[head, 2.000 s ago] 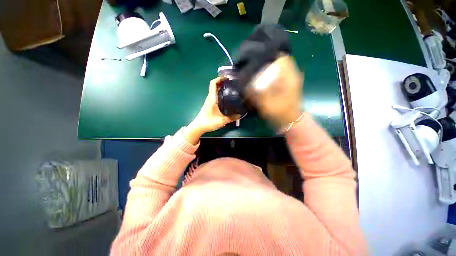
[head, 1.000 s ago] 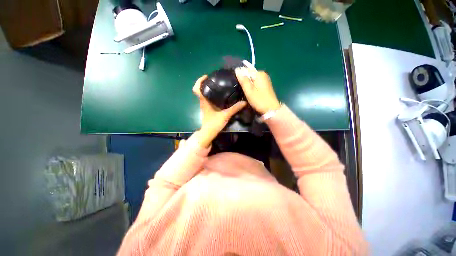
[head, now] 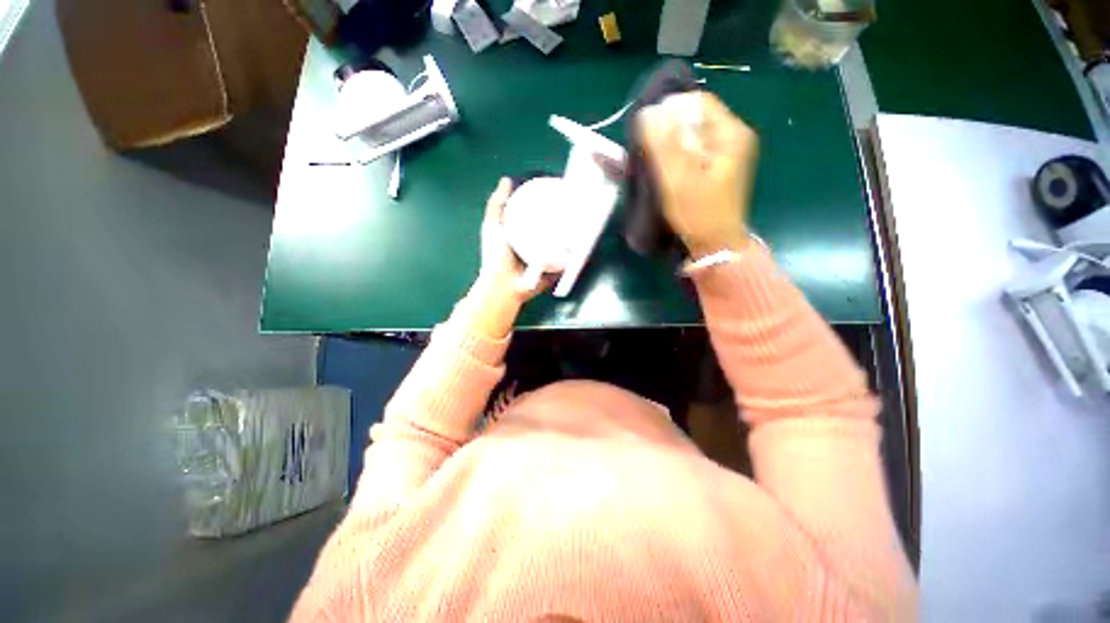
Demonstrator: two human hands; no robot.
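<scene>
My left hand [head: 499,250] holds a white security camera [head: 544,224] by its round body above the green mat near the front edge. Its white bracket [head: 593,201] points up and to the right, and a thin white cable runs from behind it. My right hand [head: 702,164] is closed on a dark grey cloth [head: 651,207], just right of the bracket; the cloth is slightly blurred. Whether the cloth touches the bracket I cannot tell.
Another white camera [head: 399,118] lies at the mat's back left. Small white boxes [head: 505,22], a yellow piece [head: 610,28] and a clear jar [head: 818,33] stand at the back. More cameras [head: 1066,319] lie on the white table at right. A carton [head: 149,76] is at left.
The held camera has turned from its black front to its white body and bracket. My right hand has moved off it, up and right, with the cloth. The view has shifted a little left.
</scene>
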